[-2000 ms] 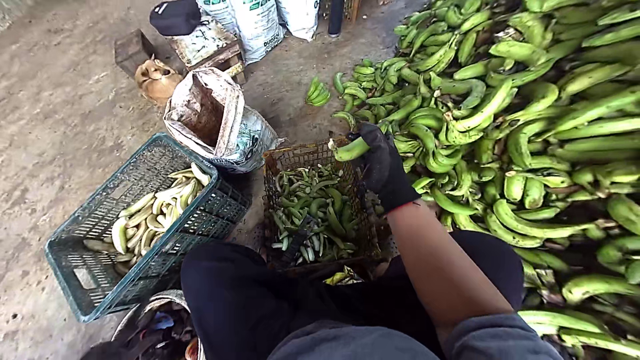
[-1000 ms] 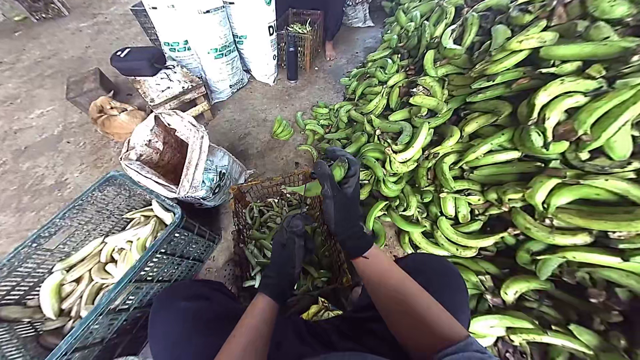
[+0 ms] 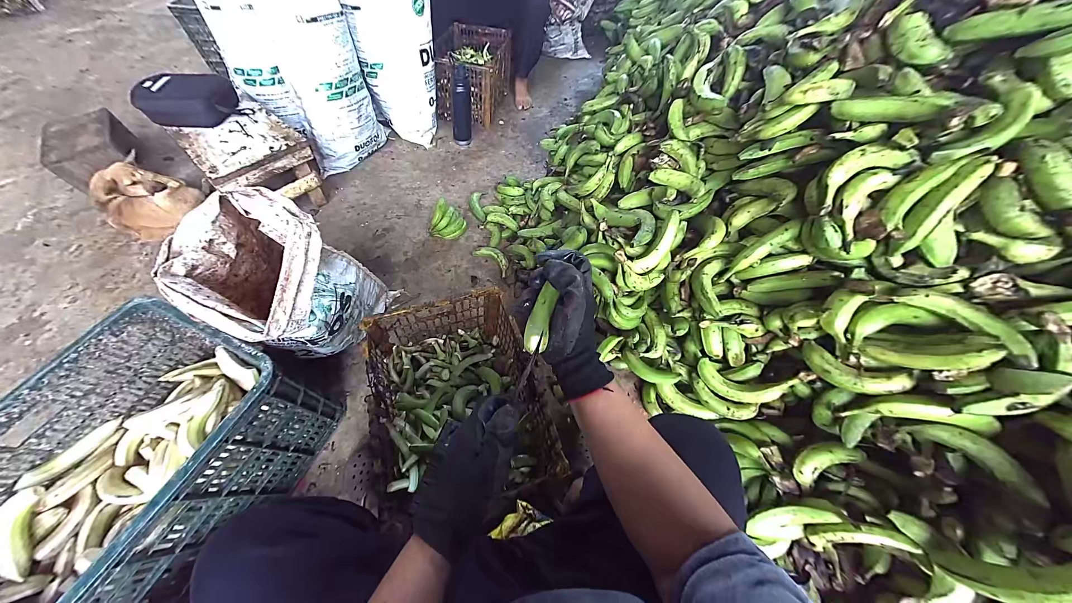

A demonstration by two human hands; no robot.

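My right hand, in a black glove, is closed around a green plantain above the right side of a brown plastic crate. Below it, my left hand, gloved in black too, grips a knife whose thin blade points up to the plantain's lower end. The knife's handle is hidden in the glove. Green peels fill much of the crate. To the left, a dark green plastic crate holds peeled plantains.
A large heap of green plantains covers the right side. An open woven sack stands behind the green crate. Farther back are a dog, a wooden stool, white sacks, a dark bottle and a person's bare foot.
My left hand, out of sight two seconds ago, came into view over the brown crate, and its blade is now at the plantain. The view has shifted.
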